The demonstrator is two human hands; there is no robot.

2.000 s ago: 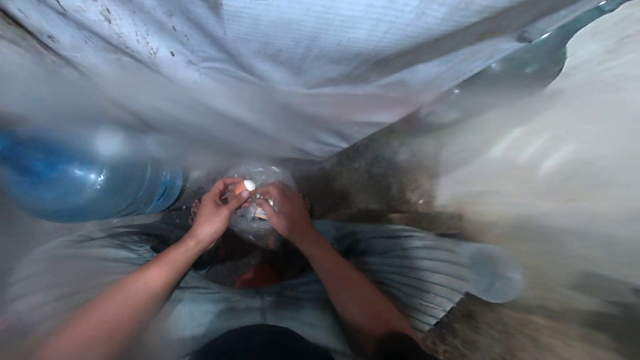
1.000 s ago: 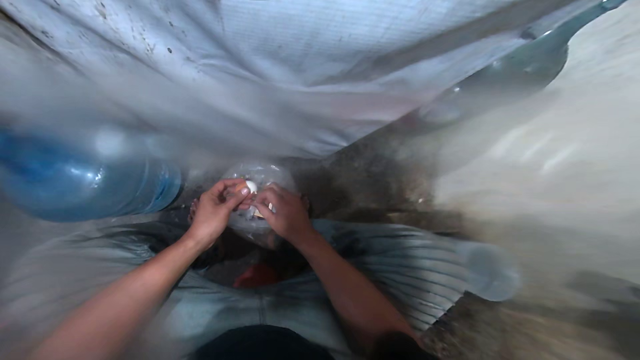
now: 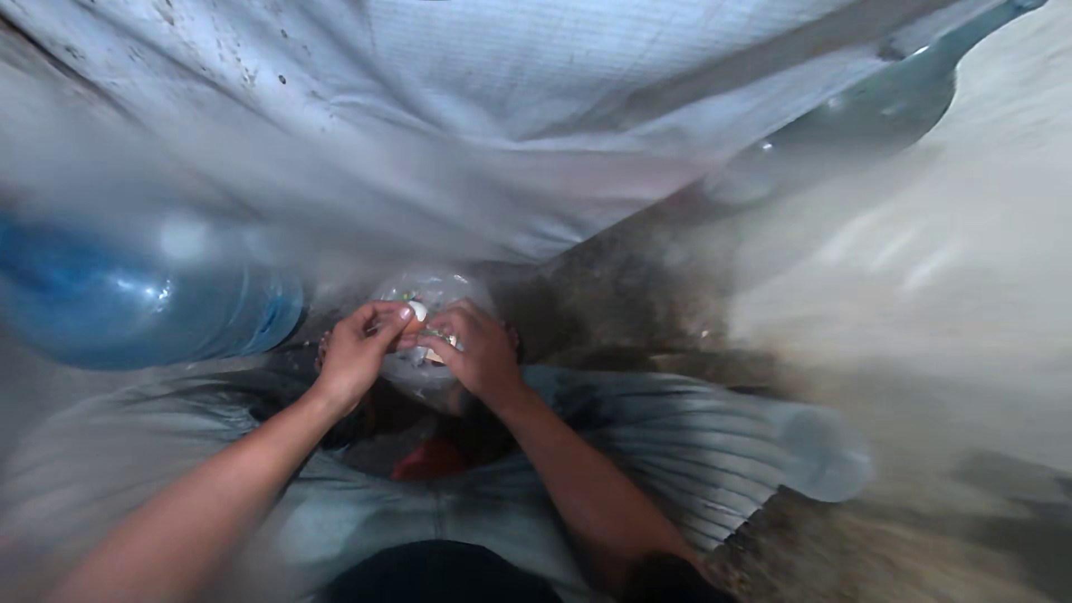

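My left hand (image 3: 358, 343) is shut on a partly peeled egg (image 3: 416, 319), holding it between thumb and fingers; its top shows white and its lower side brown. Close against the egg's right side is my right hand (image 3: 477, 347), fingers bent, and whether it holds a bit of shell cannot be told. Both hands are over a clear plastic bag (image 3: 431, 381) between my knees. Small pale and coloured scraps lie in the bag, partly hidden by the fingers.
A large blue water jug (image 3: 159, 301) lies at the left. A whitish sheet (image 3: 519, 109) hangs in front. Beside my right knee is a translucent plastic container (image 3: 825, 452). Something red (image 3: 431, 459) shows on the ground between my legs.
More white shows on the egg one second ago than two seconds ago. Both hands stay in nearly the same place over the bag, with small finger movements.
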